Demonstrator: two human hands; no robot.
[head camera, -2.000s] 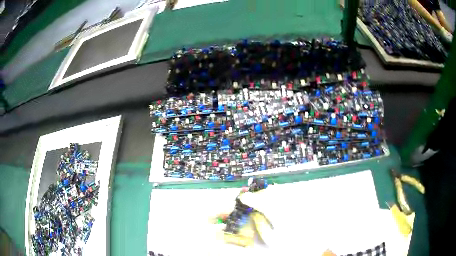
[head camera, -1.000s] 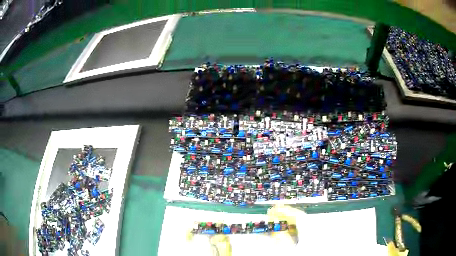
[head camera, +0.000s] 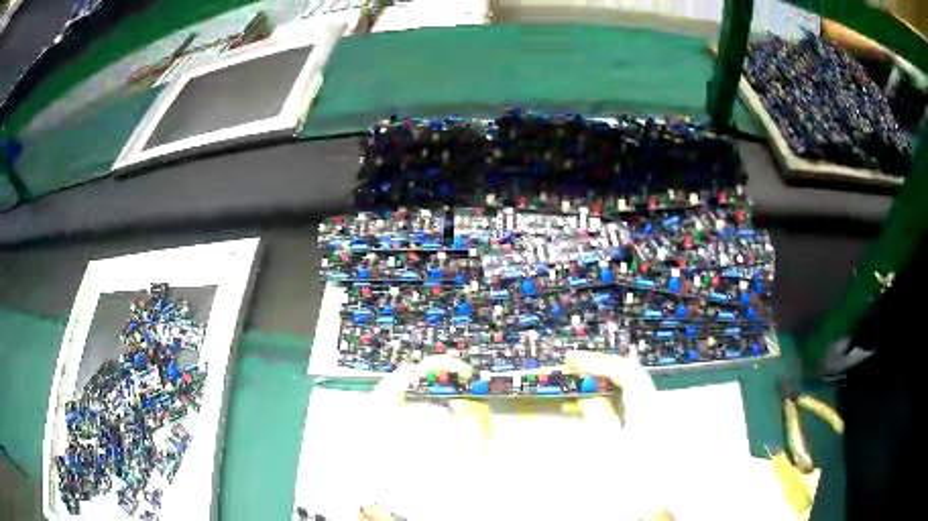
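Observation:
A board strip (head camera: 514, 385) lies across the white sheet's far edge, component side showing red, green and blue parts. My left hand (head camera: 438, 392), in a white and yellow glove, holds its left end. My right hand (head camera: 607, 389), gloved the same, holds its right end. Both gloves are overexposed and blend into the white sheet (head camera: 387, 468); the wrists are hard to make out. The large stack of board strips (head camera: 539, 275) lies just beyond the hands on a white tray (head camera: 326, 336).
A white-framed tray (head camera: 236, 336) with jumbled loose boards is at left; an empty white-framed tray (head camera: 305, 97) is farther back. Yellow-handled pliers (head camera: 797, 432) and a yellow piece (head camera: 792, 486) lie at right. Another board-filled tray (head camera: 829, 168) and a green post (head camera: 730, 66) stand back right.
Two seconds ago the held boards were blurred and tilted. One second ago the strip was level between both gloves. Now it is nearer the stack's front edge. The camera view has shifted.

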